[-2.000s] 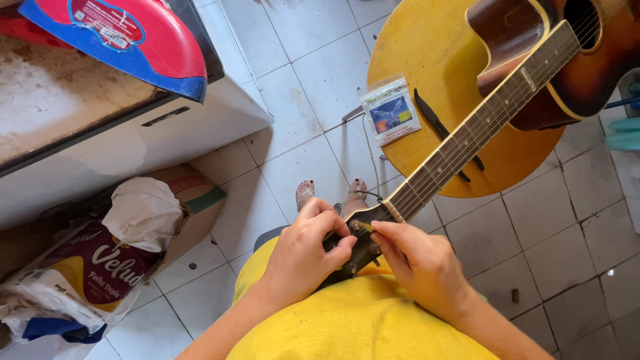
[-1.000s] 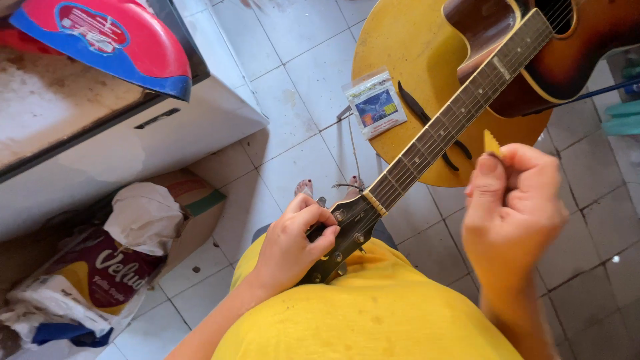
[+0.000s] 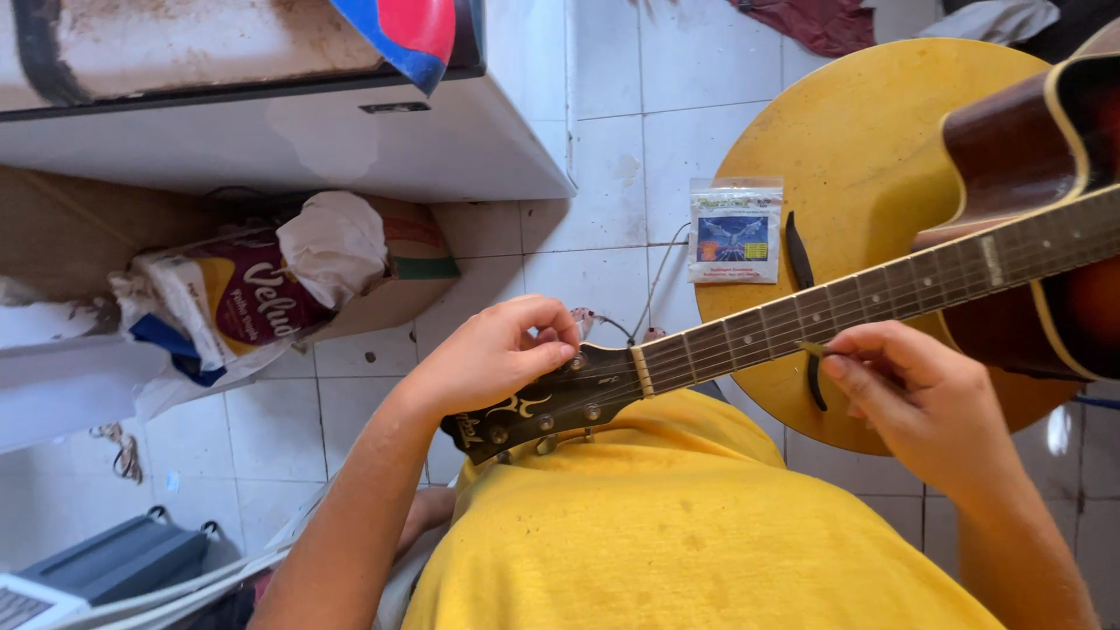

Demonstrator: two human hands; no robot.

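An acoustic guitar with a sunburst body [image 3: 1006, 166] reaches in from the right, its fretted neck [image 3: 761, 328] sloping down to the black headstock [image 3: 560, 394] at my yellow shirt. My left hand [image 3: 516, 350] has thumb and fingers on a tuning peg [image 3: 577, 360] at the headstock's upper edge. Between thumb and fingertips of my right hand [image 3: 910, 385] is a small, thin yellowish piece [image 3: 812, 348], perhaps a guitar pick, its tip at the strings over the neck. The guitar body rests over a round yellow stool [image 3: 787, 140]; its underside is hidden.
A printed plastic packet [image 3: 735, 249] lies at the stool's left edge, near dark curved slots. At upper left stands a white appliance [image 3: 306, 149] with a blue and red object [image 3: 416, 35] on top. Below it, a cardboard box [image 3: 420, 236] holds packaging. A grey case [image 3: 122, 556] is at lower left.
My right hand has left the headstock, been raised to the right of the neck, then come to the strings with the yellowish piece. My left hand has stayed at the headstock. The view has shifted.
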